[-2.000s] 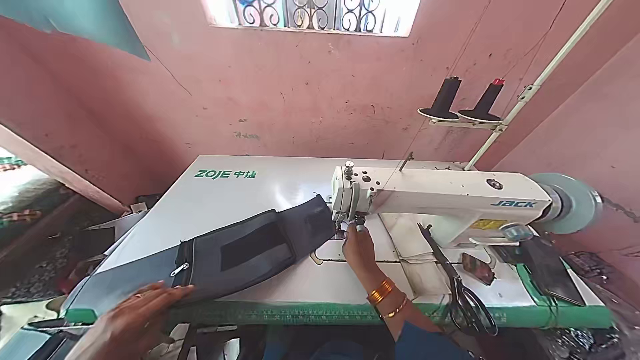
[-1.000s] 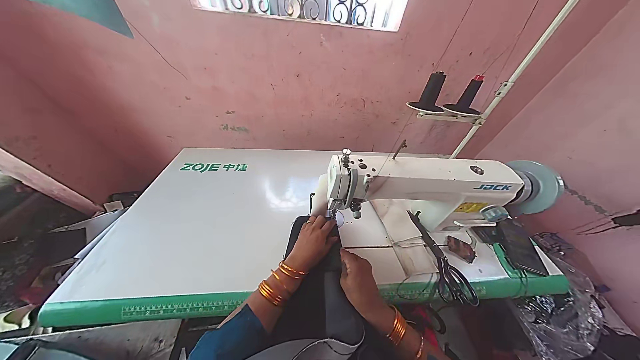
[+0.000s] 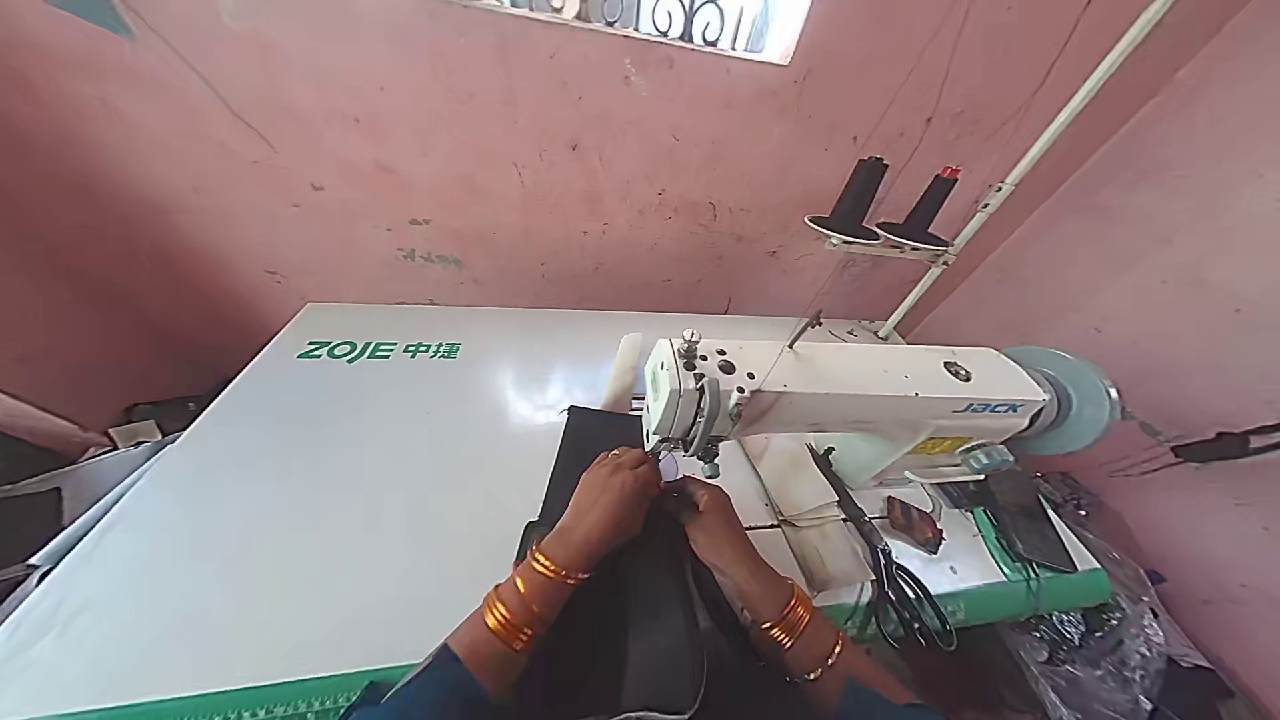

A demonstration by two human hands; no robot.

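A white sewing machine (image 3: pixel 850 390) stands on the white table, its needle area partly hidden by my fingers. Dark fabric (image 3: pixel 640 620) runs from behind the machine head, under my hands and down over the table's front edge. My left hand (image 3: pixel 615 495) grips the fabric just left of the needle area, fingers bent. Close to the presser foot, my right hand (image 3: pixel 705 510) pinches the fabric's edge between thumb and fingers. The fingertips of both hands almost meet below the machine head.
Black-handled scissors (image 3: pixel 900 590) lie right of the hands, beside a small brown object (image 3: pixel 914 525) and a dark flat item (image 3: pixel 1030 520). Two black thread cones (image 3: pixel 858 200) sit on a stand behind the machine. A green measuring strip (image 3: pixel 1000 603) lines the table's front edge. Clear plastic lies at the lower right.
Two seconds ago the fabric stretched leftward across the table with my left hand on its far end. Now it hangs toward me, and both hands are together at the needle area.
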